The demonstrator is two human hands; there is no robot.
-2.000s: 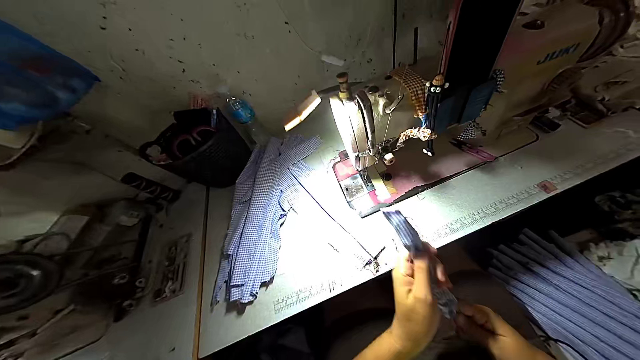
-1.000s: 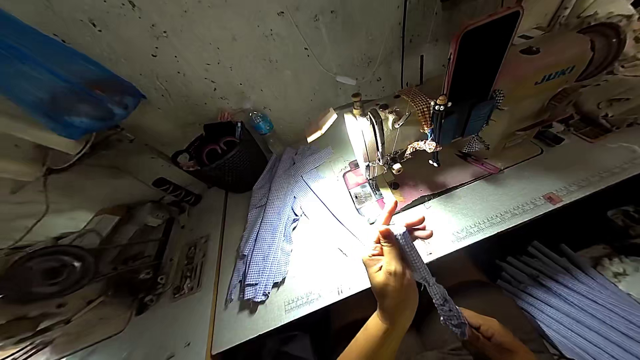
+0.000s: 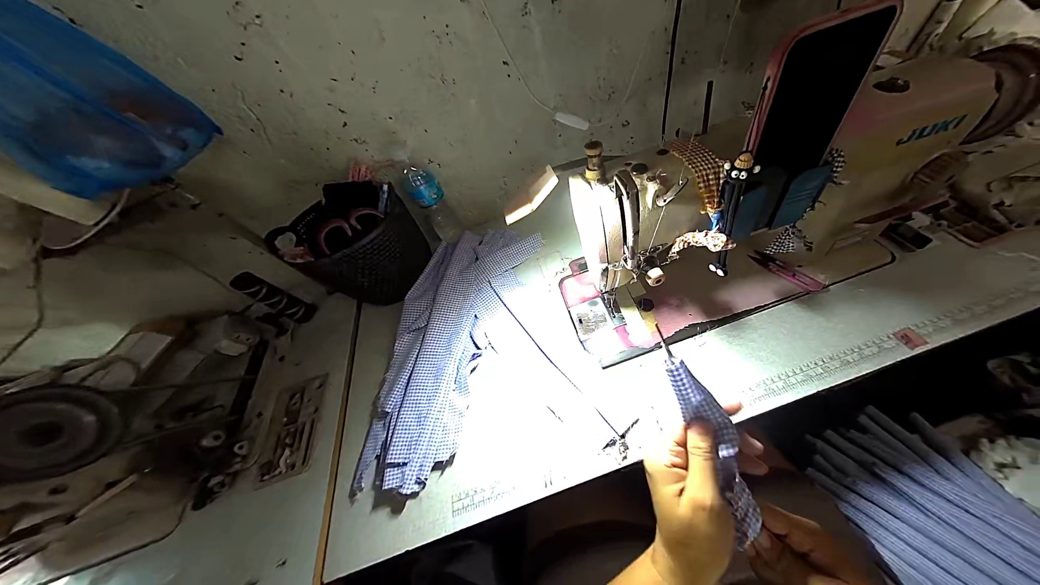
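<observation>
My left hand (image 3: 695,496) pinches a blue-and-white checked fabric strip (image 3: 691,390) near its upper part. A thin pointed tip sticks out of the strip's top end, just below the presser foot of the sewing machine (image 3: 605,236). Lower right, my right hand (image 3: 796,544) grips the strip's bunched lower end. A pile of checked fabric pieces (image 3: 431,374) lies on the table to the left. On the tabletop between pile and hands rests a thin dark rod (image 3: 552,361) with a small metal end.
A black basket (image 3: 374,256) with scissors handles stands behind the pile, beside a plastic bottle (image 3: 424,188). A phone (image 3: 821,106) leans against the machine. Small snips (image 3: 792,272) lie on the machine bed. Folded fabric strips (image 3: 918,487) are at lower right. Another machine stands left.
My left hand's fingers, spread at the strip's top a second ago, now close around it lower down. The thin pointed tip now shows above the fabric.
</observation>
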